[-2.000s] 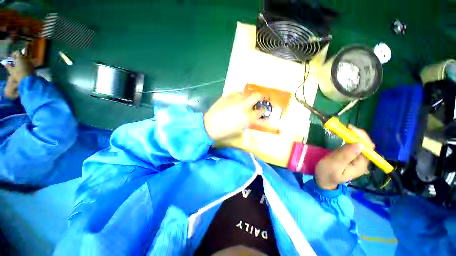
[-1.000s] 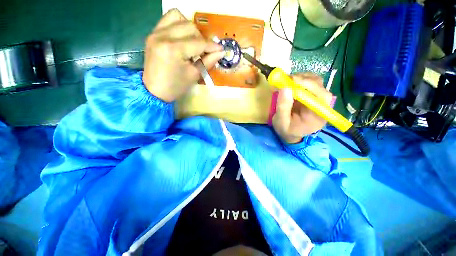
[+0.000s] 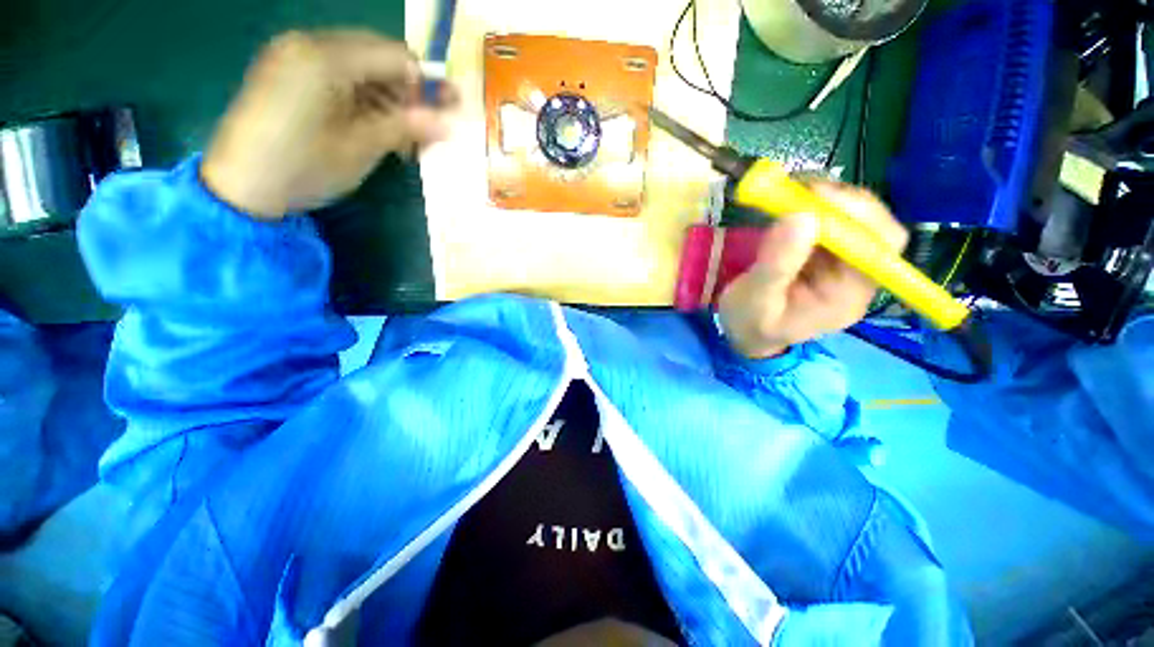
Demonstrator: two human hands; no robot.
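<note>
The round workpiece, a dark ring with a pale centre, sits in the middle of the orange-brown fixture. My right hand holds the soldering iron by its yellow handle. The iron's thin tip points at the fixture's right edge, apart from the workpiece. My left hand is blurred, left of the fixture, and grips a thin tweezers-like tool that points up to the picture's top edge. Whether that tool holds anything cannot be seen.
The cream board lies under the fixture. A pink-red block is at its right edge. A round tin is at the top right, a blue box and black equipment further right. A shiny solder reel is at the far left.
My left hand has moved left, away from the workpiece, with the tool now pointing up. The iron's tip has drawn back right and up. The head view has shifted over the bench.
</note>
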